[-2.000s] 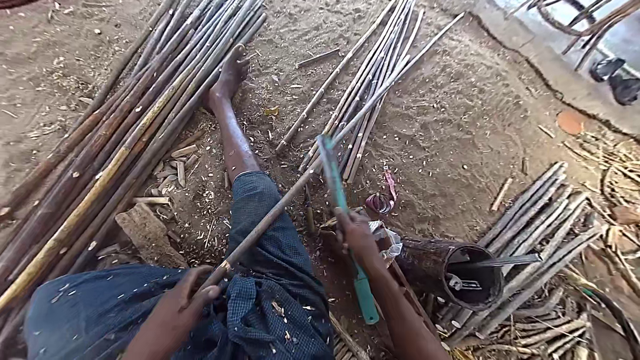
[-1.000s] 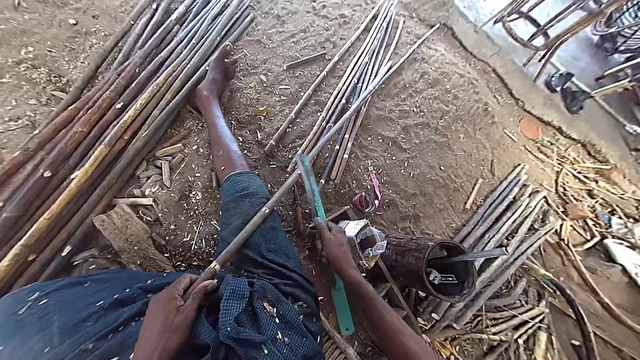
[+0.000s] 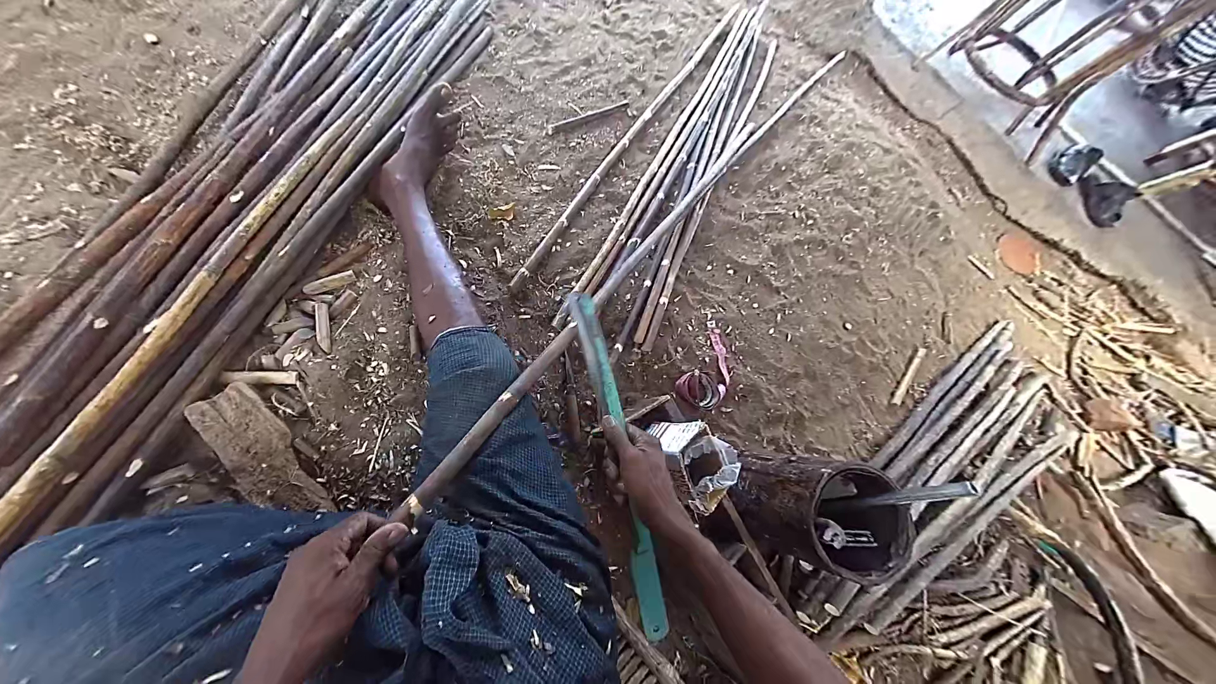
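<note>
A long wooden pole (image 3: 513,394) runs from my left hand (image 3: 328,584) across my thigh to the upper right, its far part over a bundle of thinner sticks (image 3: 679,180). My left fingers and thumb grip its near end. My right hand (image 3: 641,470) is closed round a green-painted blade tool (image 3: 649,579), which looks like a flat machete; its exact kind cannot be told. The tool's upper end lies against the pole, near my knee. Pale wood chips are scattered on my dark checked cloth (image 3: 513,570).
Thick poles (image 3: 218,256) lie along the left beside my bare foot (image 3: 423,142). A pink tape measure (image 3: 700,388), a box (image 3: 703,465) and a metal cylinder (image 3: 860,522) holding tools are on the right, near shorter sticks (image 3: 950,446). A cane frame (image 3: 1045,57) stands at the upper right.
The tool has shifted down along the pole towards my left hand since two seconds ago. Both hands keep their grips. The view has moved slightly to the right.
</note>
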